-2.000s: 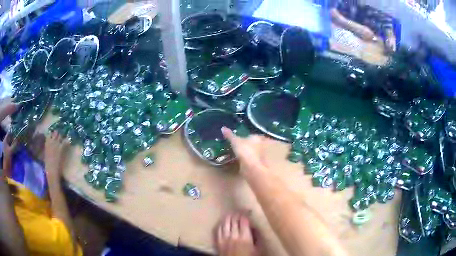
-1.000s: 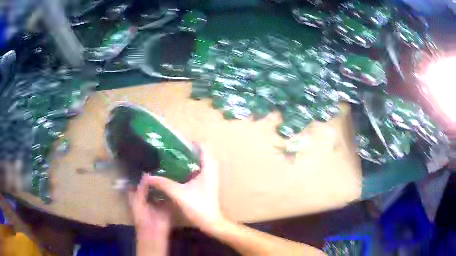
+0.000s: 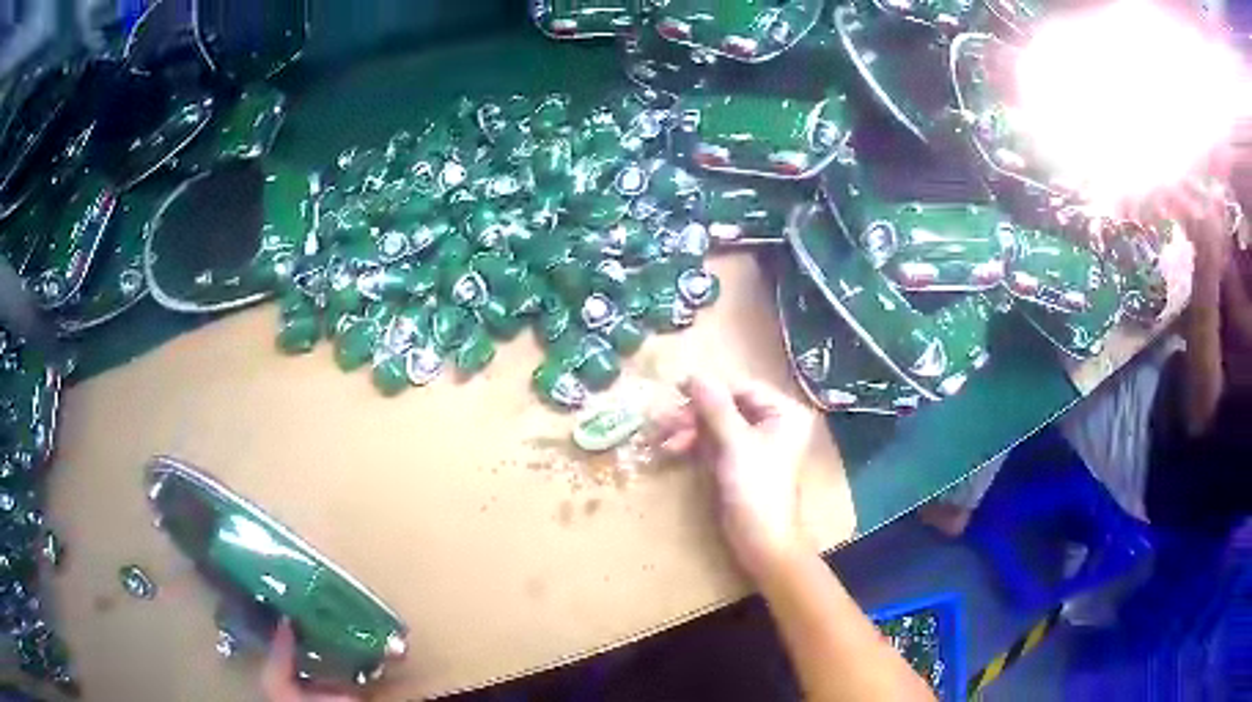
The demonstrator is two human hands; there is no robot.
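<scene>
A green car body shell (image 3: 282,569) with a silver edge lies tilted at the lower left. My left hand (image 3: 291,672) is at its lower side, fingers against it, mostly cut off by the bottom edge. My right hand (image 3: 748,460) is over the board at the pale-green dish (image 3: 606,428), fingertips pinched together close beside it. A thin pale stick seems to be in the fingertips, but it is blurred. Brownish spots lie on the board around the dish. Small green parts with chrome lenses (image 3: 481,233) are heaped behind the dish.
Stacked green shells stand at the right (image 3: 879,302) and back left (image 3: 206,240). More small parts lie along the left edge, with a loose one (image 3: 136,580) near the shell. A blue bin (image 3: 917,645) is below the table edge. Another person's arm (image 3: 1206,316) shows at far right.
The view has turned right. My right hand has left the shell and moved right to the dish. The shell now lies lower left, with my left hand still at it.
</scene>
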